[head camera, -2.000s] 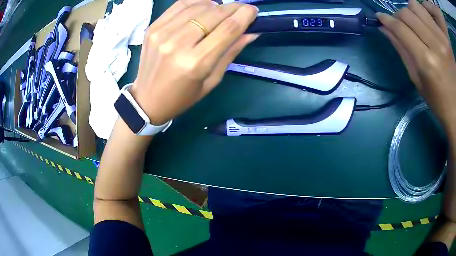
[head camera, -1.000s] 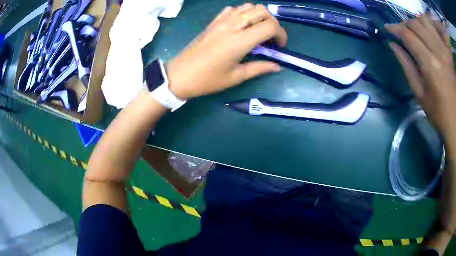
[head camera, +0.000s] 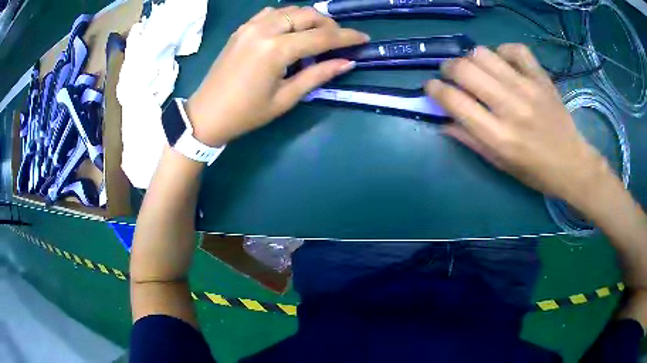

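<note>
A dark 3D pen (head camera: 401,51) lies on the green mat with its display up, lit with blurred digits. My left hand (head camera: 284,67) is over its front end, thumb and fingers around it. Just nearer lies a second pen (head camera: 383,99), white side up; its tail is under my right hand (head camera: 504,106). The right fingers are bent over the tails of both pens; their exact grip is hidden. A third pen (head camera: 404,8) lies beyond, at the top edge, with its display up and a black cable at its tail.
An open carton (head camera: 117,149) heaped with pens stands at the left. A crumpled white cloth (head camera: 145,92) lies beside it. Coils of clear filament (head camera: 614,120) lie at the right, partly behind my right forearm. Black cables (head camera: 564,42) run at the upper right.
The right hand has moved left from the cables onto the pens' tails. The nearest white pen no longer lies apart in front. The left hand has shifted left in the picture.
</note>
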